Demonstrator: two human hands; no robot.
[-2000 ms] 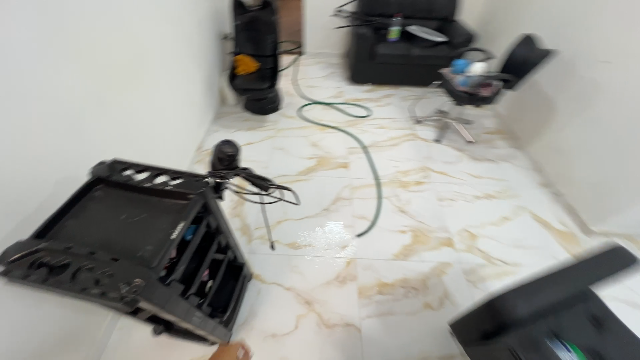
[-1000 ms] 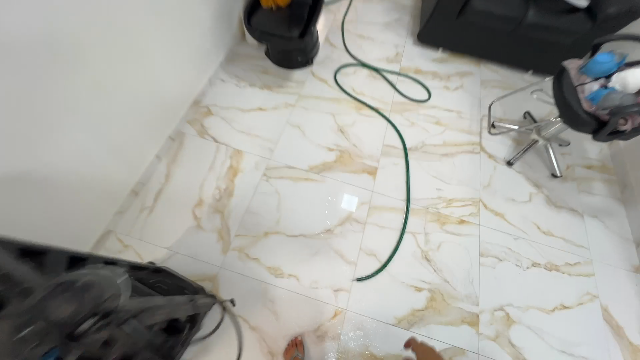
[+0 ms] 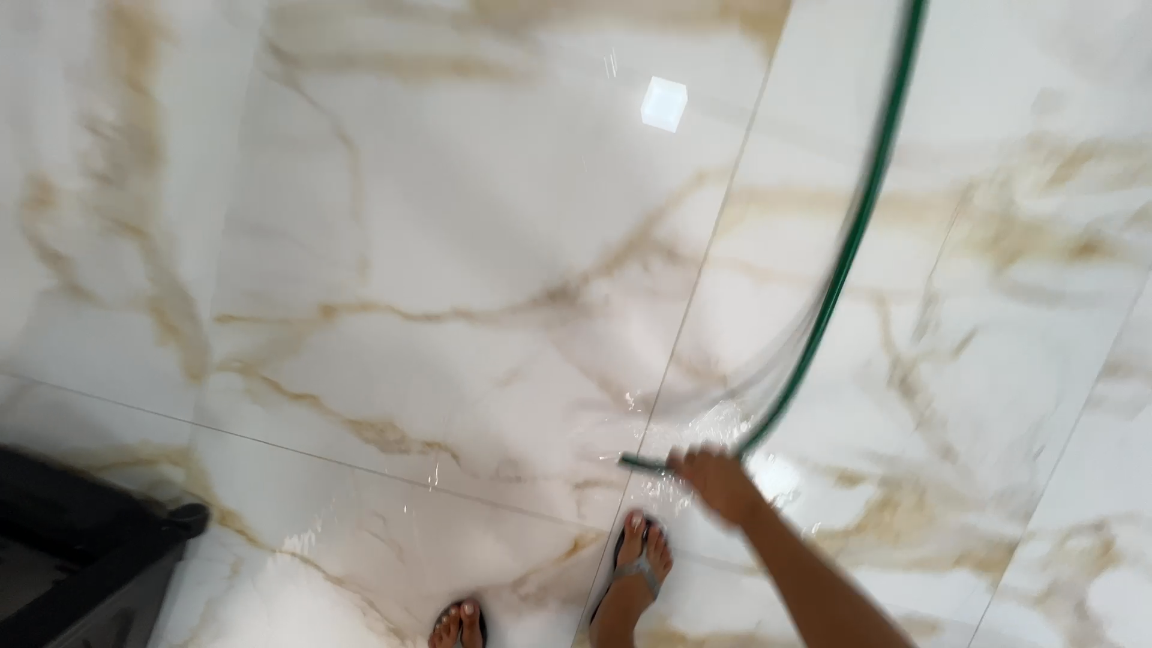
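Note:
My right hand [image 3: 715,481] is closed around a green hose [image 3: 837,297] near its end, low and right of centre. The hose's short tip pokes out to the left of my fingers, and the rest curves up and right to the top edge. Water glistens on the marble-patterned floor tiles [image 3: 468,225] around the hand. My left hand is out of the frame.
My two sandalled feet, the right one [image 3: 641,558] and the left one [image 3: 461,625], stand at the bottom, below the hose tip. A black plastic cart [image 3: 135,558] fills the lower left corner.
The hose end, lying on the floor a second ago, is now in my right hand. The view has tilted down, and the sofa and the chair on a star base have left it.

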